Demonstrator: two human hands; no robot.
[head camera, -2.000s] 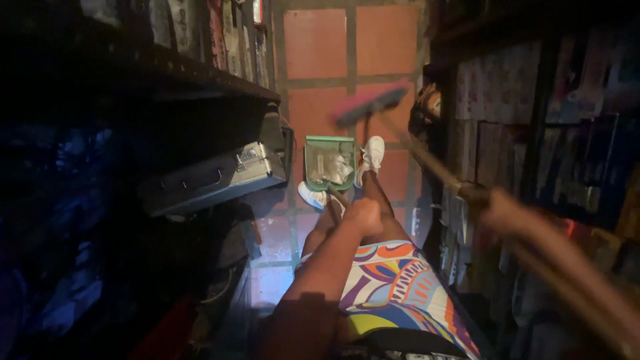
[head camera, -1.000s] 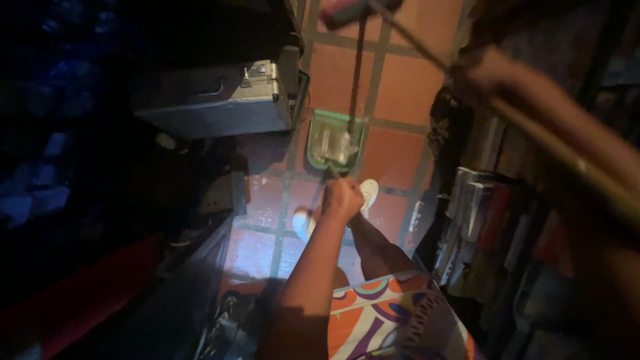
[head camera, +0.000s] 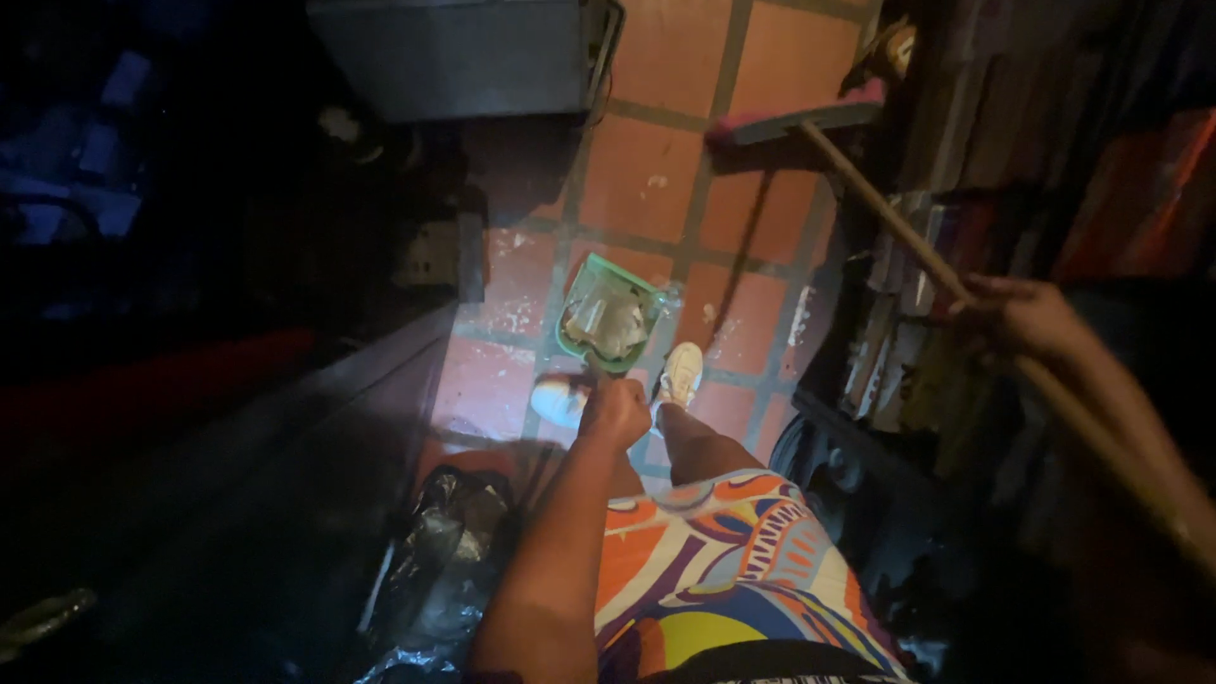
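My left hand (head camera: 616, 410) is closed around the handle of a green dustpan (head camera: 570, 347), just beyond my feet. Crumpled, pale and partly clear litter (head camera: 608, 313) lies in the pan, and a clear piece (head camera: 668, 298) shows at its right edge. At the right, my right hand (head camera: 1016, 313) grips the wooden handle of a broom (head camera: 883, 209). The broom's head (head camera: 798, 123), with pink bristles, is farther forward than the dustpan, near the right side of the aisle. Whether the bristles touch the floor I cannot tell.
Red floor tiles (head camera: 636, 180) with pale specks form a narrow aisle. A metal case (head camera: 456, 57) juts in at the upper left. A black plastic bag (head camera: 451, 532) sits at the lower left. Dim shelves with upright items (head camera: 874, 366) line the right side. My shoes stand near the pan.
The view has shifted considerably. The dustpan, still in my left hand, sits closer to my feet than a second ago. My right hand still holds the broom.
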